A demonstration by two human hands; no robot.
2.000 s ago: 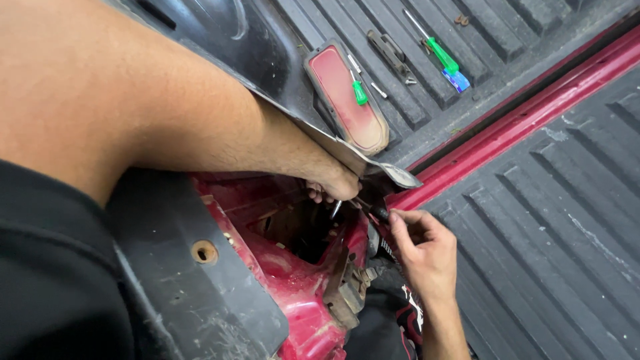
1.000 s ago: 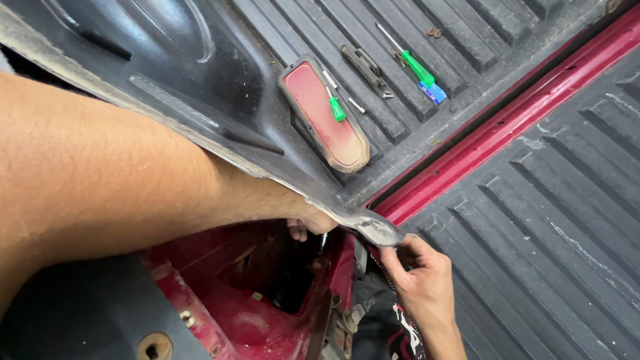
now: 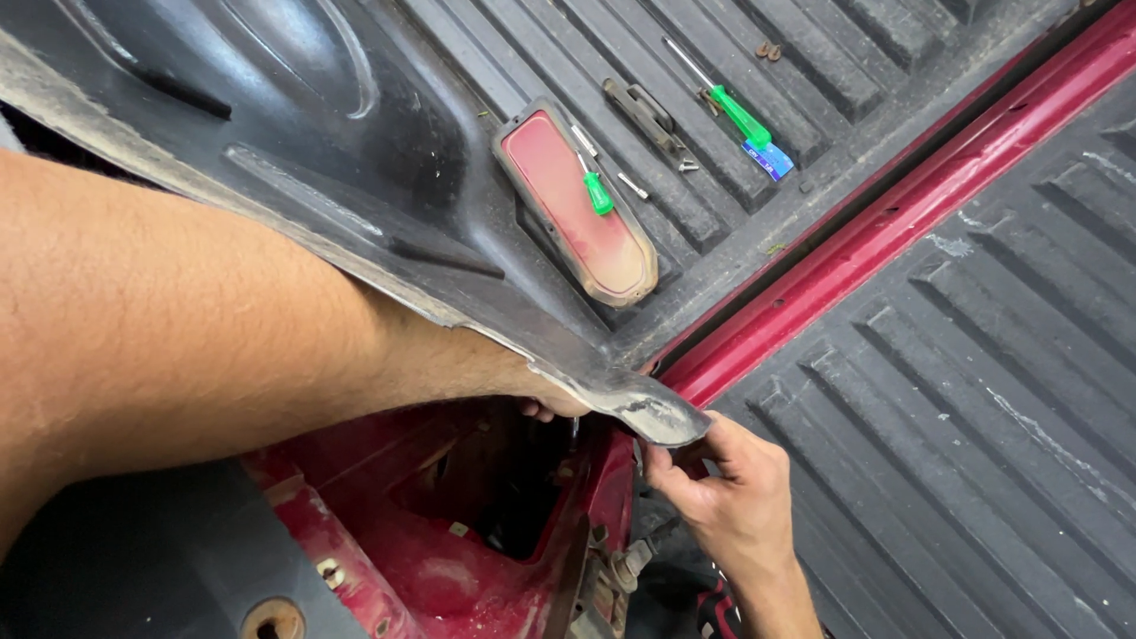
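My left hand (image 3: pixel 552 410) reaches from the left beneath the raised edge of a black plastic bed liner (image 3: pixel 426 288). Its curled fingers are partly hidden beside a slim metal shaft (image 3: pixel 574 430), above a dark opening in the red body panel (image 3: pixel 435 577); its grip on the shaft cannot be made out. My right hand (image 3: pixel 723 479) comes from the lower right, with thumb and fingers at the liner's curled corner (image 3: pixel 666 417). That corner covers part of the fingertips, so what they hold is unclear.
On the ribbed liner lie a red-faced oblong light (image 3: pixel 568 195), a small green screwdriver (image 3: pixel 598 193), a longer one (image 3: pixel 741 117), a dark bracket-like part (image 3: pixel 643 117) and a small metal bit (image 3: pixel 633 185). A metal latch-like part (image 3: pixel 626 564) sits below the corner.
The liner's corner now overlaps my right fingertips; two seconds ago it was above them and a dark, slender thing showed at those fingers. The view has shifted.
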